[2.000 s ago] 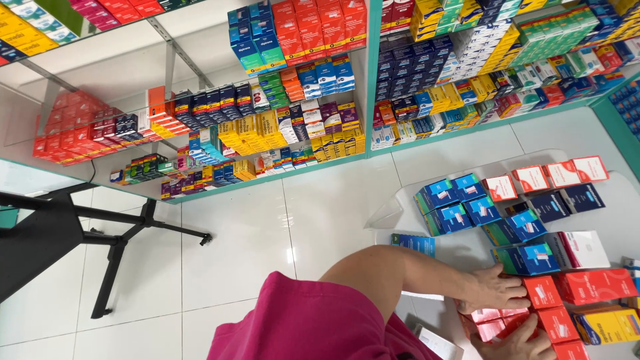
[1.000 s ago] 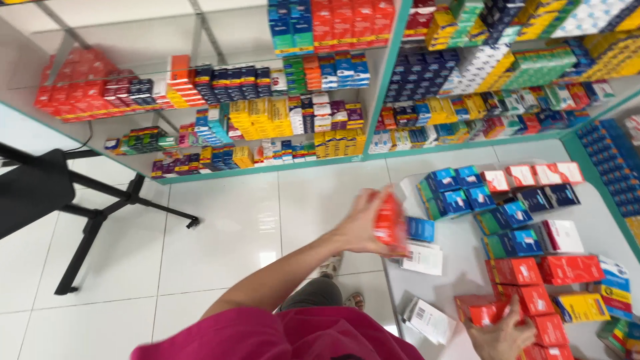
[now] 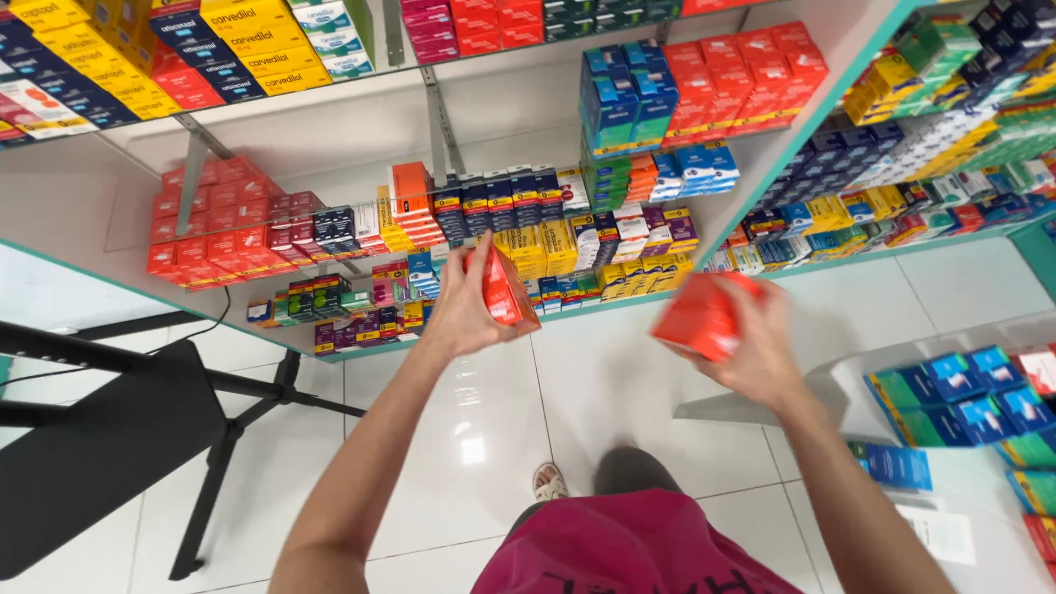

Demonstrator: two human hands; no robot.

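Note:
My left hand (image 3: 462, 309) grips a red medicine box (image 3: 505, 293) in front of the lower shelves, its fingers nearest the dark blue and yellow boxes there. To the right, my right hand (image 3: 759, 342) is closed around another red box or small bundle of boxes (image 3: 708, 320), blurred, above the tiled floor. A stack of red boxes (image 3: 223, 219) stands at the left end of the shelf. Four columns of boxes in the same red (image 3: 742, 78) stand on a higher shelf, beside blue and green boxes (image 3: 627, 99).
A pale table (image 3: 874, 363) at the right bears blue, green and red boxes (image 3: 973, 396). A black metal stand (image 3: 247, 412) with spread legs is at the left. Glass shelves with metal brackets (image 3: 194, 177) run across the top. A teal-edged upright (image 3: 808, 157) parts two shelf units.
Both hands have moved left from the table to the shelves, each holding red boxes. A second ago one hand held a red box while the other was at the table. The view has turned left.

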